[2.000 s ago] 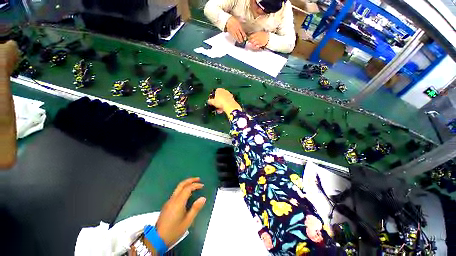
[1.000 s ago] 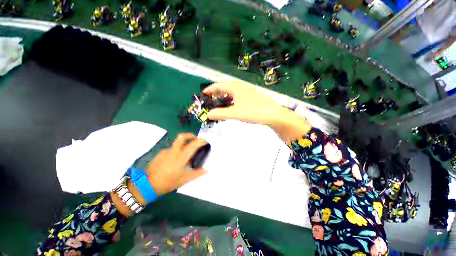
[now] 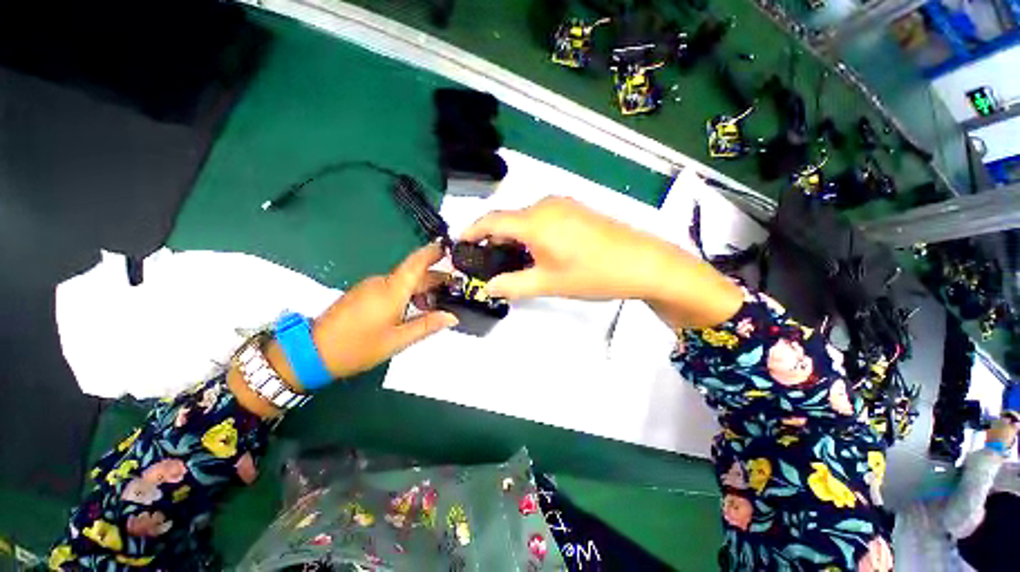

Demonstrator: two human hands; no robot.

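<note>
My left hand [image 3: 375, 318] holds a black adapter housing [image 3: 472, 316] over the white paper sheet [image 3: 548, 380]. My right hand [image 3: 559, 255] is closed around a circuit board assembly [image 3: 475, 288] with yellow parts, at the housing's upper side. How deep the board sits in the housing is hidden by my fingers. Its black output cord [image 3: 416, 203] is bundled above my fingers, and its thin end trails left over the green bench to a small plug tip.
A short row of black housings [image 3: 468, 140] stands at the paper's top edge. White cloth [image 3: 145, 324] lies left by my wrist. The dark mat [image 3: 101, 190] is left. The conveyor [image 3: 671, 134] carries boards beyond the pale rail. A pile of wired boards [image 3: 856, 324] is right. Another person's arm [image 3: 973, 486] shows lower right.
My right hand has moved from the upper paper edge down to my left hand with the board. Both hands now meet at the housing. The view has shifted, and the cord now trails left.
</note>
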